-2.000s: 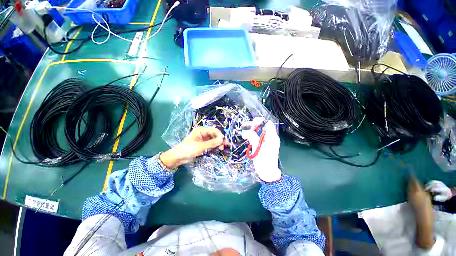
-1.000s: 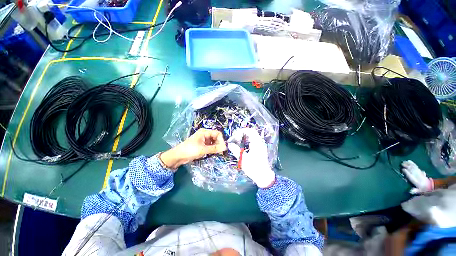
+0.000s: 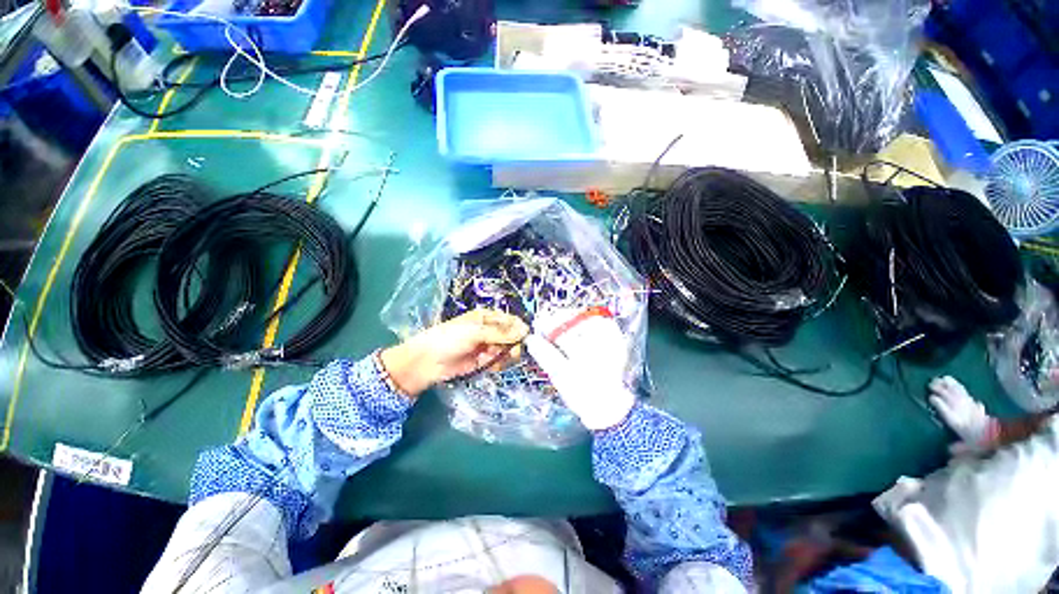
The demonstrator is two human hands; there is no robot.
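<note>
My bare left hand (image 3: 455, 352) pinches a thin cable end over the open clear plastic bag (image 3: 416, 282); the cable end is too small to see well between the fingertips. My right hand (image 3: 590, 369), in a white glove, is closed around the small red-handled cutters (image 3: 577, 321), whose jaws are hidden. Its fingertips meet the left fingertips at the cable end. Wire scraps (image 3: 511, 279) in white, blue and dark colours heap in the bag under both hands.
Coiled black cables lie at left (image 3: 253, 279) and right (image 3: 743, 250). Beyond the bag are a light blue tray (image 3: 517, 114), a long white carton (image 3: 697, 133) and a dark-filled bag (image 3: 801, 81). Another person's gloved hand (image 3: 959, 408) rests at the right edge. A fan (image 3: 1024, 186) stands far right.
The red handles have turned from upright below the glove's fingers to slanting across its top. Both hands stay together over the bag. The other person's gloved hand has come onto the bench edge.
</note>
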